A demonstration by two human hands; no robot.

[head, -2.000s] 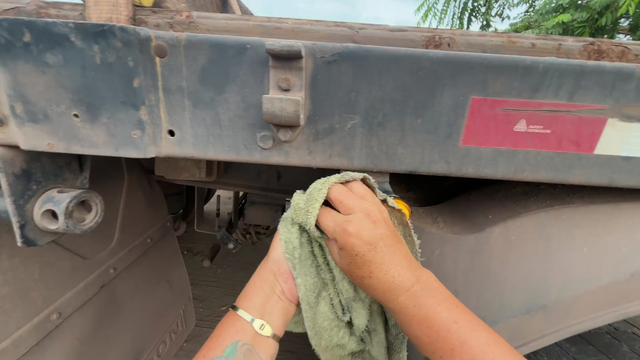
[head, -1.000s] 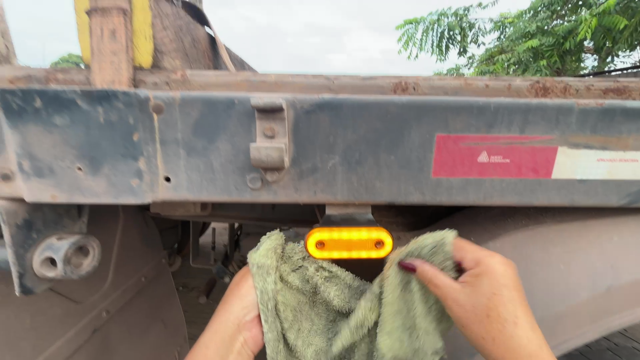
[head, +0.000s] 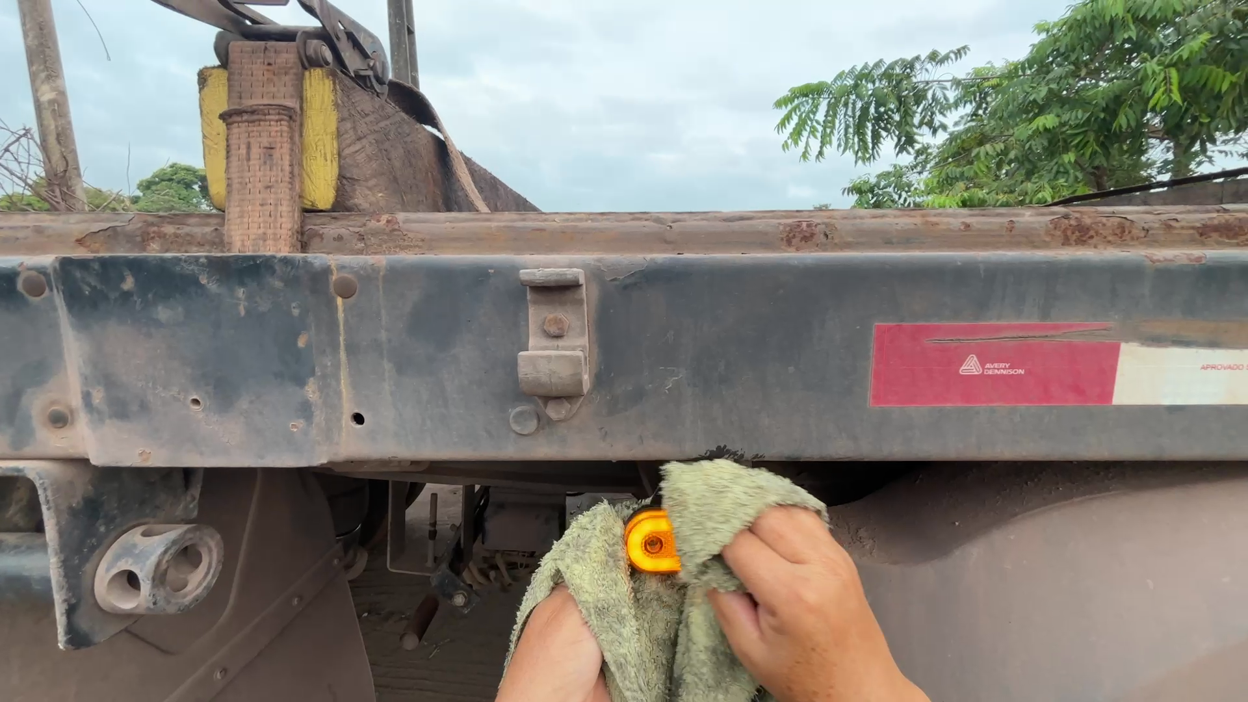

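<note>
A lit amber side marker lamp (head: 652,541) hangs below the truck's dark steel side rail (head: 721,390); its right part is hidden by a green terry cloth (head: 634,634). My right hand (head: 804,595) grips the upper right of the cloth and holds it against the lamp's right side. Lower left of the lamp, my left hand (head: 556,648) is under the cloth's left part, its fingers covered by the fabric. The lamp's bracket is behind the cloth.
A steel hook bracket (head: 554,336) is bolted to the rail, with a red and white reflective strip (head: 994,364) farther right. A webbing strap (head: 263,146) runs over a wooden beam at upper left. A round metal fitting (head: 159,568) juts out at lower left, and a mudguard (head: 1053,585) curves at right.
One second ago the whole lamp showed between my hands. My right hand has since brought the cloth over its right side. Two seconds ago the cloth covered most of the lamp.
</note>
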